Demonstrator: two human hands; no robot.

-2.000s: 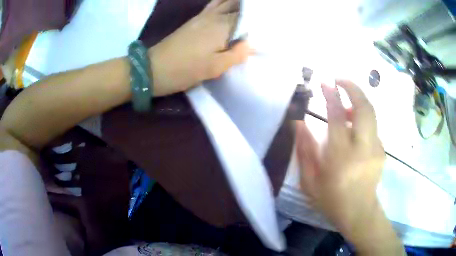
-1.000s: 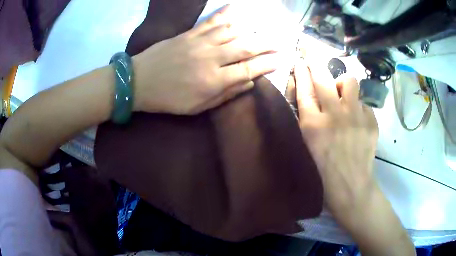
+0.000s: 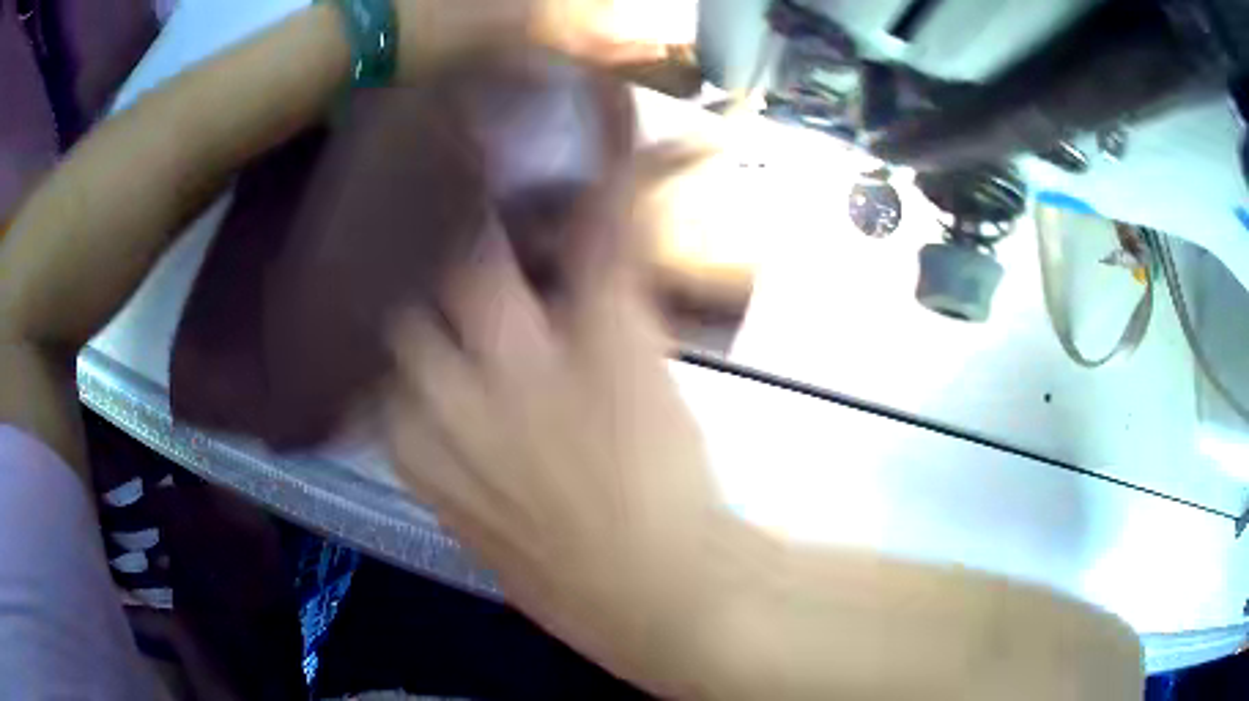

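The dark brown garment panel (image 3: 247, 329) lies bunched on the white machine table, left of the sewing machine head, its lower edge close to the table's front edge. A blurred pale patch, perhaps pocketing (image 3: 541, 130), shows among its folds. My right hand (image 3: 548, 397) is strongly blurred and lies over the panel's right part; its fingers' hold on the cloth cannot be told. My left hand (image 3: 548, 30), below a green bangle, is at the top of the picture beyond the panel, blurred and partly cut off. The presser foot area is washed out by glare.
The machine head (image 3: 1014, 110) hangs at the upper right, with a round tension knob (image 3: 959, 278) below it. The white table (image 3: 877, 479) has a ruler-marked front edge and a dark seam line. A looped strap (image 3: 1075, 342) is at the right. Brown cloth (image 3: 48, 96) hangs at the far left.
My right hand has moved left, away from the needle area and over the panel. My left hand has moved up and away. The panel has shifted left and is folded up, baring the table's front.
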